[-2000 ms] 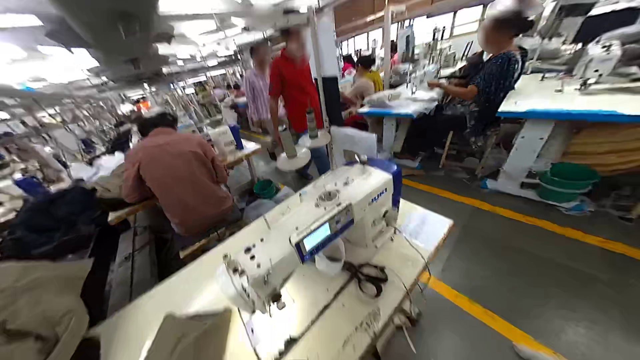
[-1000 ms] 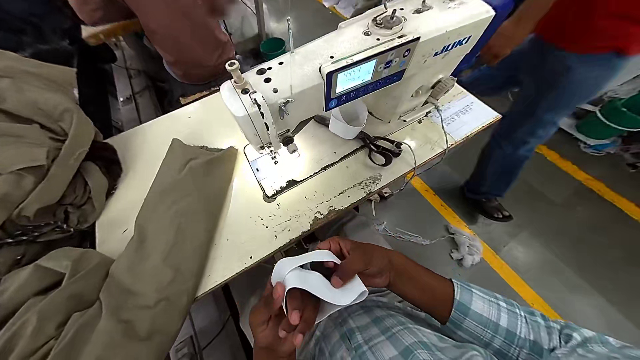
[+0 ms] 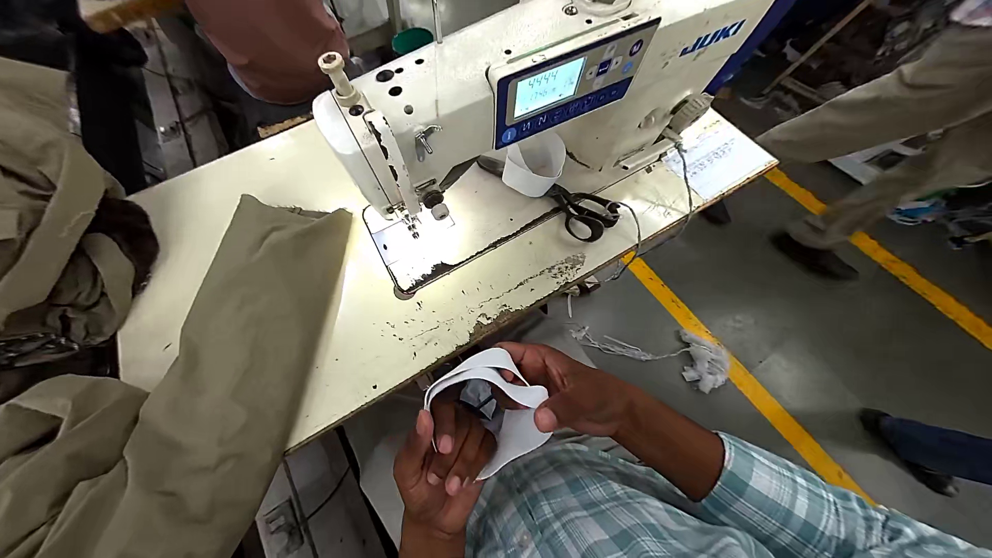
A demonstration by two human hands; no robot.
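Observation:
A looped band of white material is held between my hands, just off the front edge of the sewing table. My left hand grips its left side, with fingers inside the loop. My right hand pinches the upper right side between thumb and fingers. Beyond them stands a Juki sewing machine with its lamp lit over the needle plate. Black-handled scissors lie by the machine bed, beside a rolled white strip. Khaki fabric drapes over the table's left part.
The worn table edge runs diagonally in front of my hands. More khaki fabric is heaped at the left. Thread scraps lie on the floor by a yellow line. Legs of people show at the right, and a seated person sits beyond the table.
The view has swung down to the table since the oldest frame. The person in a red shirt and jeans, beside the table one second ago, is out of view. My hands still hold the white band.

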